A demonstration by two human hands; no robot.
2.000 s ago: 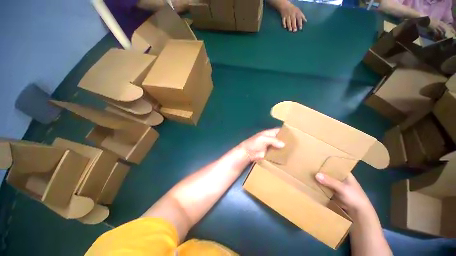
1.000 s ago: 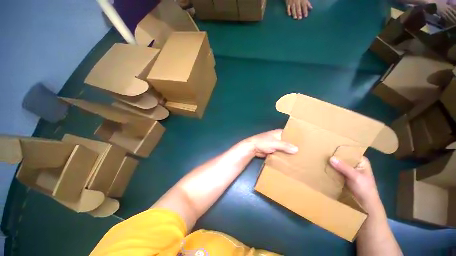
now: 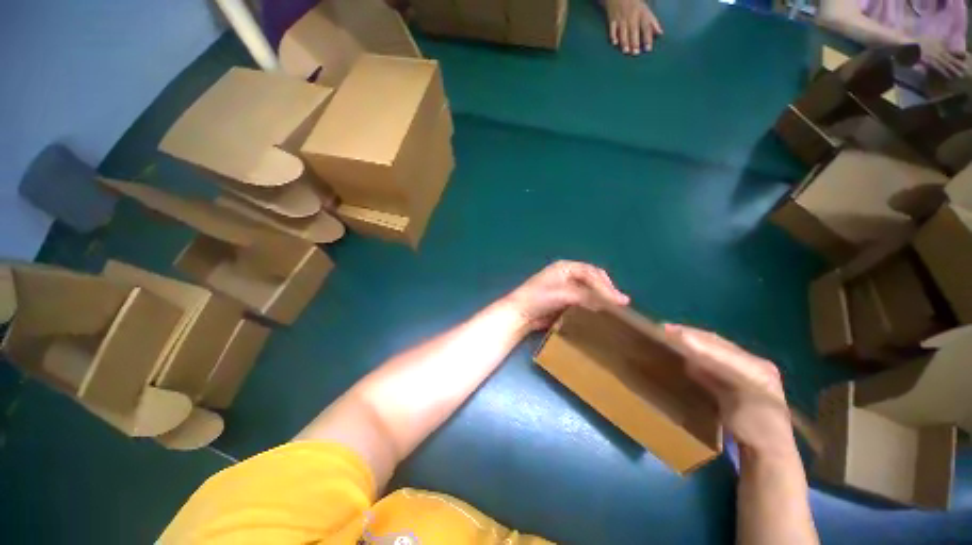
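Observation:
A brown cardboard mailer box is held low in front of me, right of centre, with its long front wall facing me. Its lid shows almost edge-on, standing up from the rear of the tray. My left hand grips the box's upper left end. My right hand lies over the right part of the lid, fingers bent over it. The lid's inner face and the side flaps are mostly hidden.
Closed boxes are stacked at the upper left, with open boxes beside and below them. A cluster of open boxes lies at right. Another person's hand rests on the dark-green table. A person in pink sits at the upper right.
The lid has tilted from facing me to nearly edge-on. My right hand has moved from the inner side flap to over the lid. The box now sits a little further left.

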